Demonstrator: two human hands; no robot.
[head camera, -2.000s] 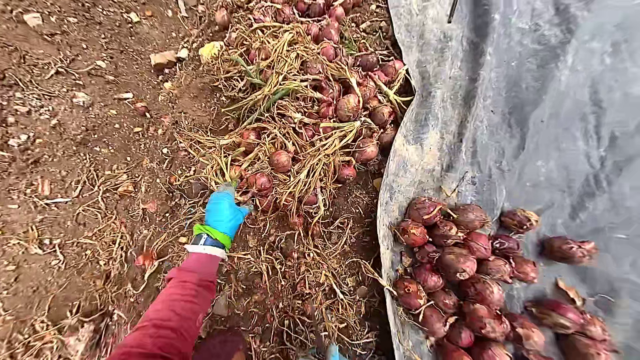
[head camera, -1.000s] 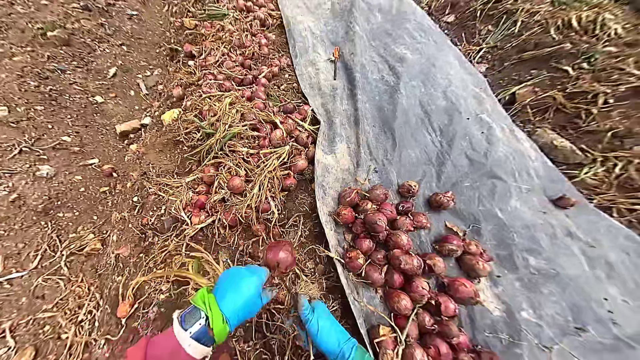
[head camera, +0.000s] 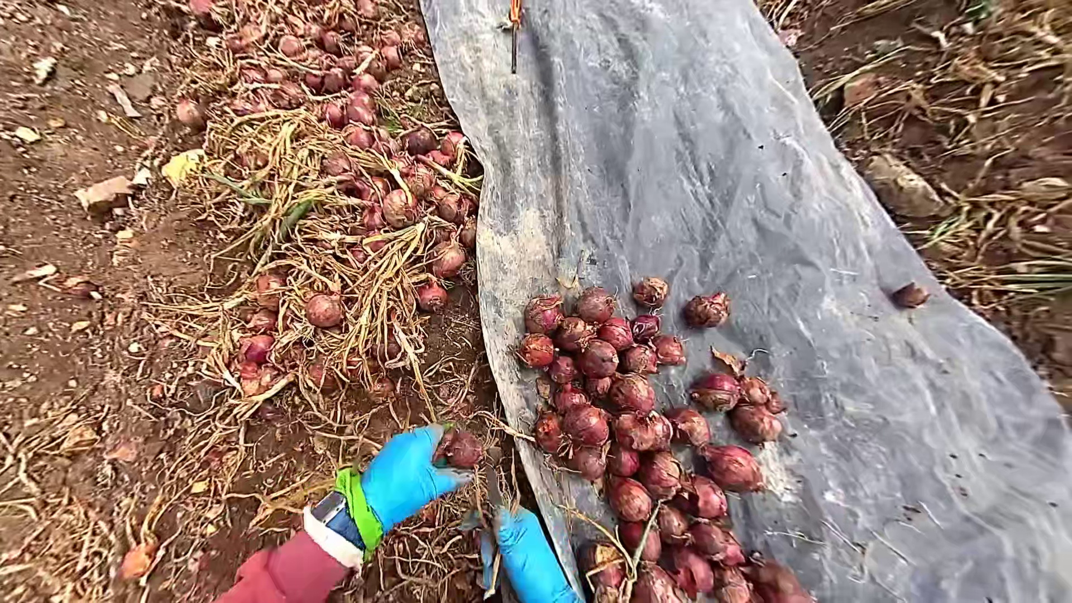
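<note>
My left hand (head camera: 410, 476), in a blue glove with a watch and a green band at the wrist, holds a red onion (head camera: 460, 450) at the lower middle. Close to its right is my right hand (head camera: 528, 553), also blue-gloved, its fingers curled around a tool with a narrow blade (head camera: 493, 481), mostly hidden and blurred. Red onions with dry tops (head camera: 335, 243) lie on the soil ahead and to the left. Trimmed red onions (head camera: 632, 394) are heaped on a grey plastic sheet (head camera: 804, 276) just right of my hands.
An orange-handled tool (head camera: 514, 33) lies on the sheet at the top. Stones, one of them pale (head camera: 105, 193), sit in the soil at left. A larger rock (head camera: 903, 186) and dry stalks are beyond the sheet's right edge. A lone onion (head camera: 910, 295) is near that edge.
Two seconds ago my left hand was at the onions on the soil; now it holds an onion beside the sheet, near my right hand. The view has shifted.
</note>
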